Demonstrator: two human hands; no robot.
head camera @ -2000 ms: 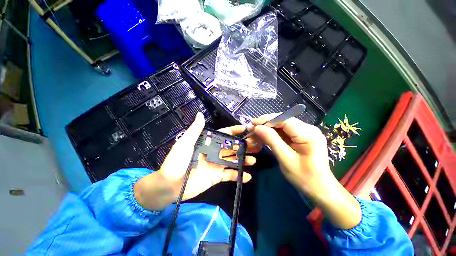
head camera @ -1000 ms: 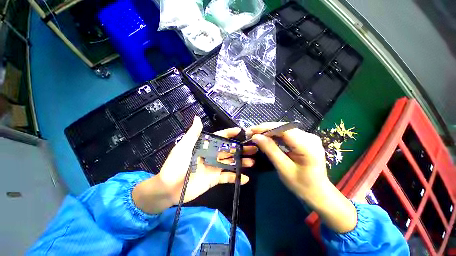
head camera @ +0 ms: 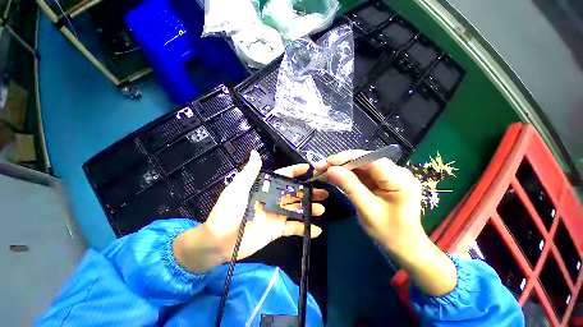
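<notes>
My left hand (head camera: 240,214) holds a thin black phone middle frame (head camera: 305,255) by its far end, thumb on the left edge and fingers behind it. The frame's near end runs down over my lap to the picture's bottom edge. My right hand (head camera: 383,195) is shut on slim metal tweezers (head camera: 378,155). The tweezers' tip is at the frame's far right corner, beside my left index fingertip. Any small part at the tip is too small to tell.
Black blister trays (head camera: 163,156) lie beyond my hands, with a clear plastic bag (head camera: 313,86) on the middle one. A pile of pale slivers (head camera: 433,182) lies on the green mat. A red-orange tray (head camera: 489,191) is at right. White bags, a white roll (head camera: 261,46) and a blue stool (head camera: 167,38) are behind.
The tweezers' rear end has shifted slightly, and my right hand has moved a little at the frame's corner. My left hand and the frame have barely moved.
</notes>
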